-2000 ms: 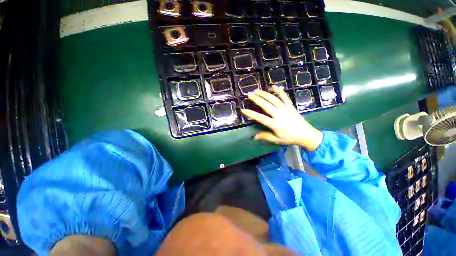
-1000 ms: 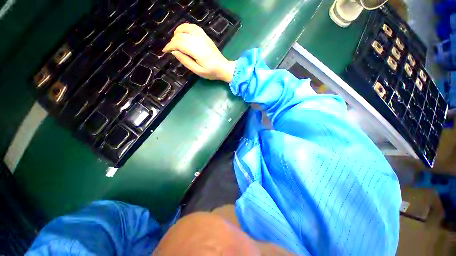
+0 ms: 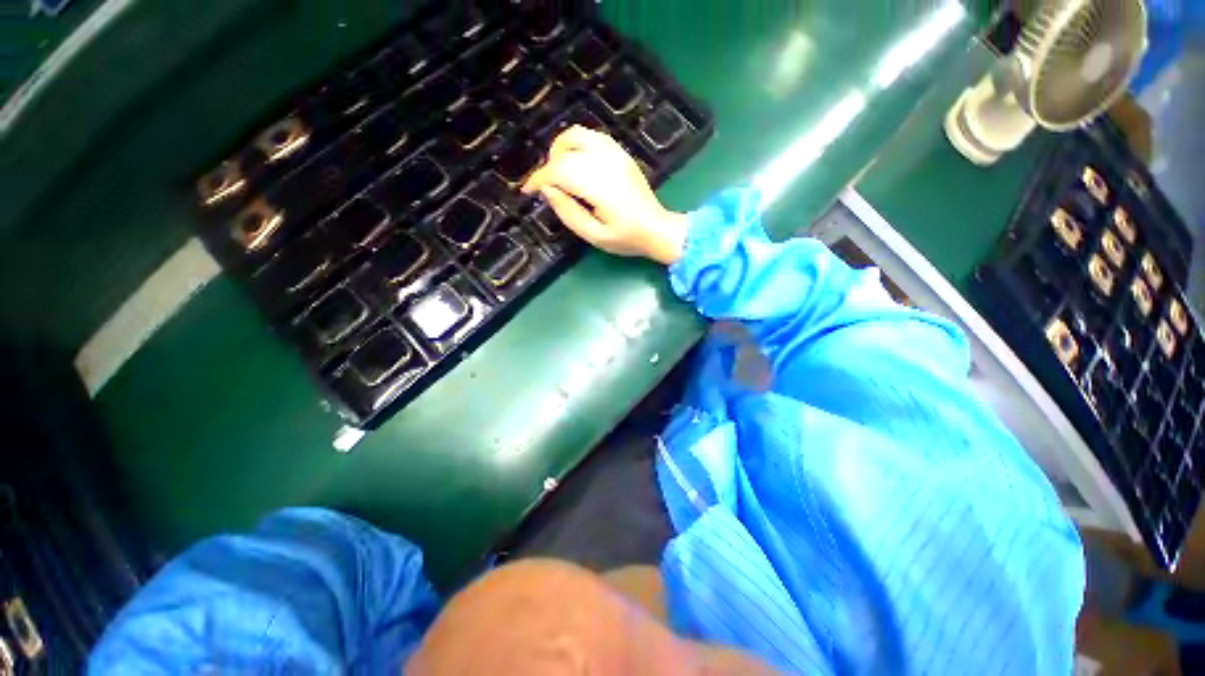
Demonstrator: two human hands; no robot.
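A shiny black blister tray (image 3: 456, 330) with a grid of square pockets lies tilted on the green surface in front of me. Most pockets look dark with rounded-square outlines, and several gold-backed watch units (image 3: 283, 139) sit at its left end. My right hand (image 3: 601, 192) is over the near right part of the tray, fingers curled and fingertips down at a pocket. Whether they grip a unit is hidden. My left hand is out of the picture; only the blue left sleeve (image 3: 271, 601) shows at lower left.
A side tray (image 3: 1136, 343) with several gold-backed units stands at the right beyond a pale frame edge (image 3: 978, 337). A cream fan (image 3: 1077, 60) is at upper right. Dark stacked trays (image 3: 60, 568) are at the left edge. A small white piece (image 3: 348, 437) lies by the tray's corner.
The view has turned, so the tray now appears slanted. My right hand's fingers, spread at first, are now curled over the tray. My left sleeve sits lower in the picture.
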